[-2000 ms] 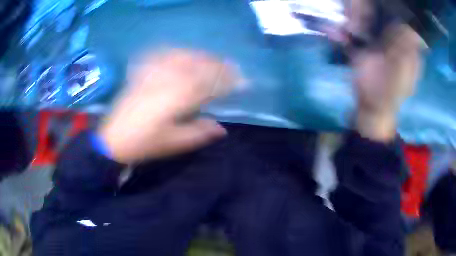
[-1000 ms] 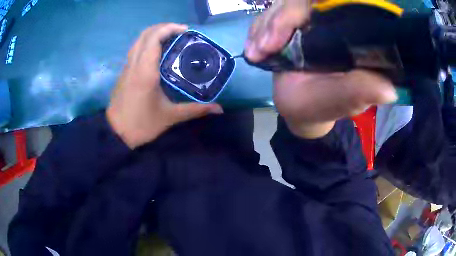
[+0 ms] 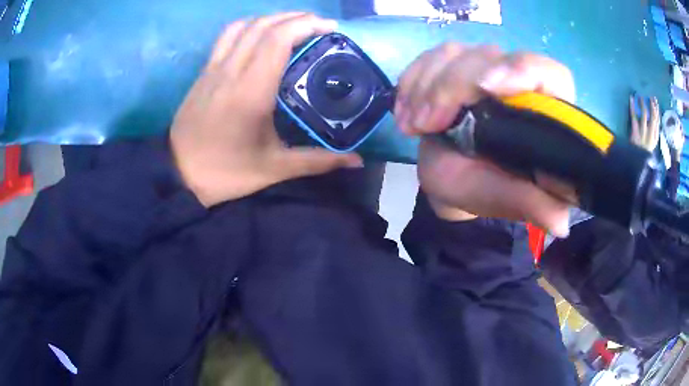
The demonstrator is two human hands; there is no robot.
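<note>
My left hand [image 3: 234,113] is wrapped round a speaker in its blue housing [image 3: 335,87], with the black front, round cone and silvery surround facing up. The thumb lies along its near side. My right hand [image 3: 483,128] is shut on the electric screwdriver [image 3: 551,147], a thick black cylinder with a yellow-orange band, held nearly level. Its tip is at the right corner of the speaker's front frame; my fingers partly hide the tip, and no screw can be made out.
The glossy green bench [image 3: 136,68] spans the top. A white-and-dark object [image 3: 446,9] is cut off at the top edge. Another person's hand [image 3: 644,121] and dark sleeve [image 3: 612,271] are at right. Red stool parts [image 3: 13,173] show at left.
The speaker and my left hand have shifted slightly right. The screwdriver has tilted, its rear end now lower, and its tip stays at the frame's right corner.
</note>
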